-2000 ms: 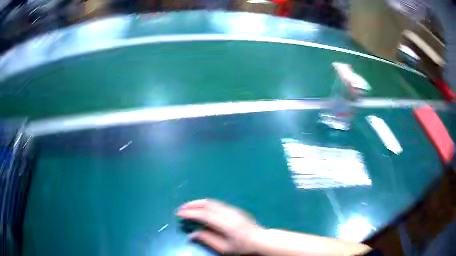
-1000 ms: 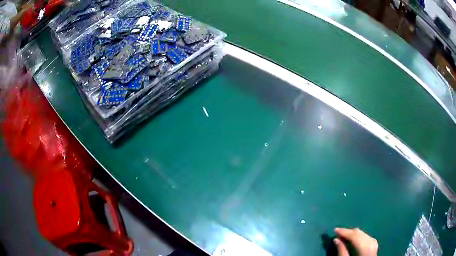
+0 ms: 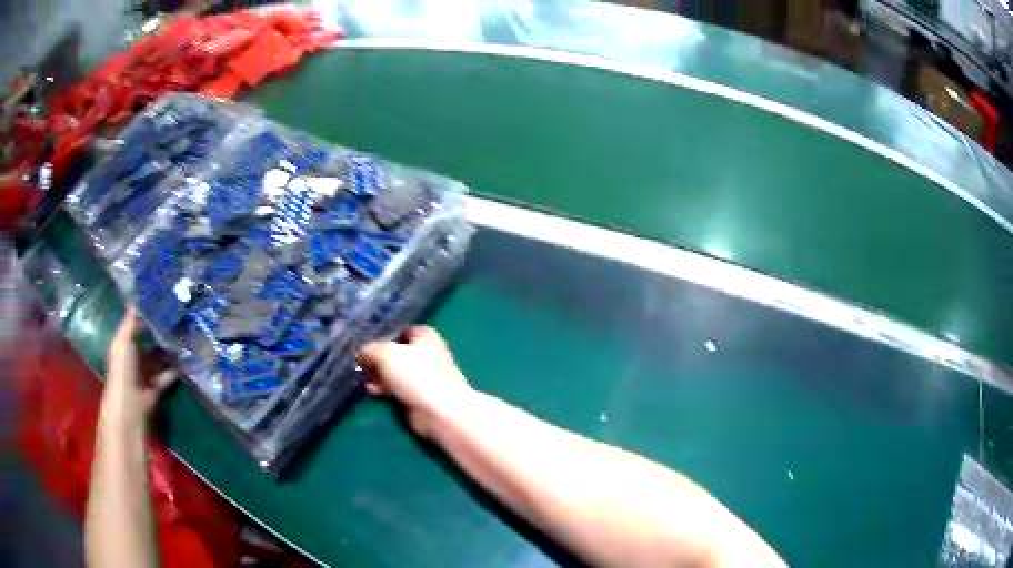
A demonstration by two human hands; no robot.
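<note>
A clear plastic tray of blue circuit boards lies on the green bench at the left, in what looks like a stack of clear trays. The boards lie in a loose heap in two sections. My left hand is at the tray's near left side, its fingers partly hidden by the tray edge. My right hand is at the stack's right side, fingers curled against the lower edge. Whether either hand grips the stack is not clear.
A green conveyor belt with pale metal edging runs behind the bench. Red bags are heaped at the back left. Red material and part of a stool show at the lower left. A pale sheet lies at the right edge.
My left hand has come into view beside the trays. My right hand has moved left from the lower right to the stack. The view has shifted, so the trays sit lower.
</note>
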